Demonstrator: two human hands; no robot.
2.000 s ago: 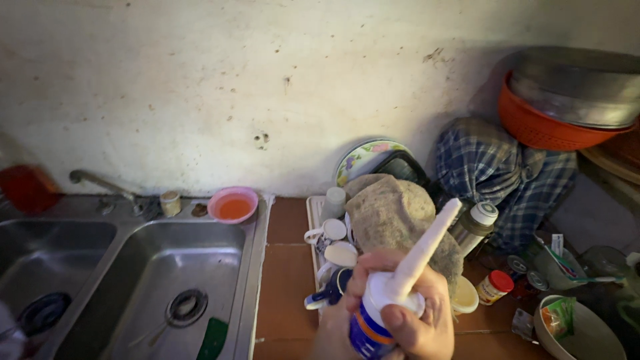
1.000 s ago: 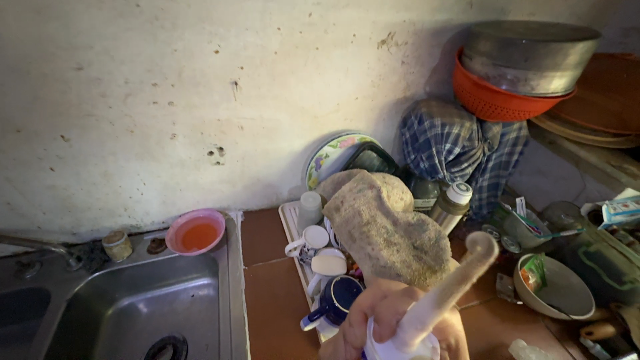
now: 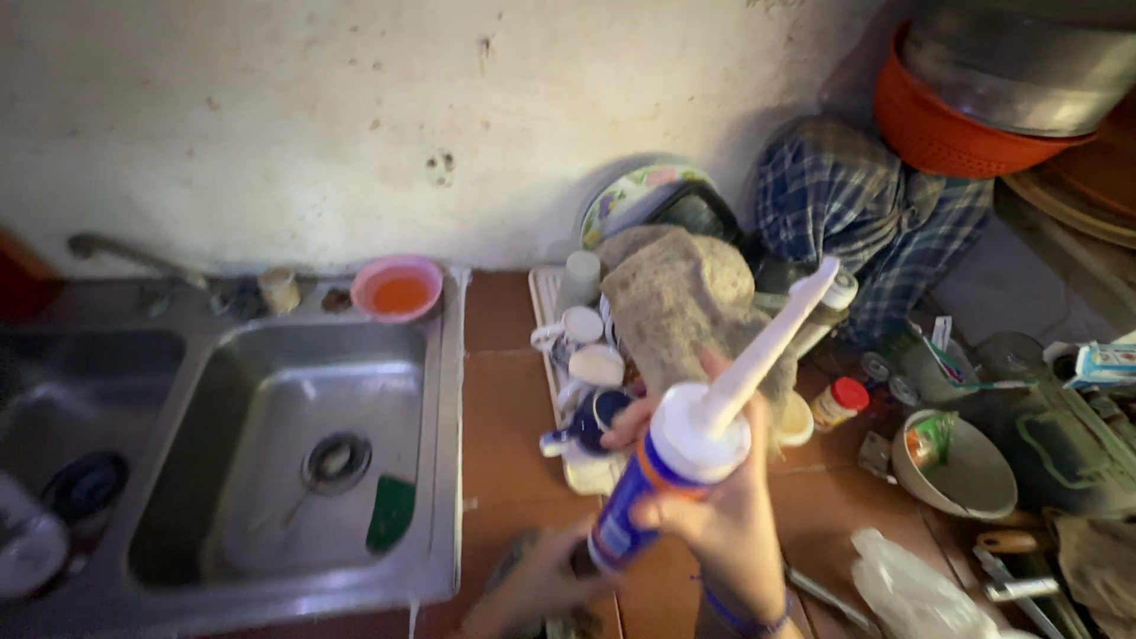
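Observation:
My right hand is wrapped round a blue and orange sealant cartridge with a white top. Its long whitish nozzle tilts up to the right and has white material at its tip. My left hand, blurred, is low in the view, close to the cartridge's lower end; whether it grips anything is unclear. Under it lies a dark object that cannot be made out. Behind the cartridge are a grey-brown cloth, a dark blue mug and white cups on a white dish rack.
On the left is a steel double sink with a green piece in one basin and a pink bowl at its rim. To the right are a red-lidded jar, a pale bowl, a plastic bag and tools.
My left hand now shows at the bottom, near the cartridge's lower end. More of the cartridge's body is visible in my right hand, and its nozzle has moved up and right in the view.

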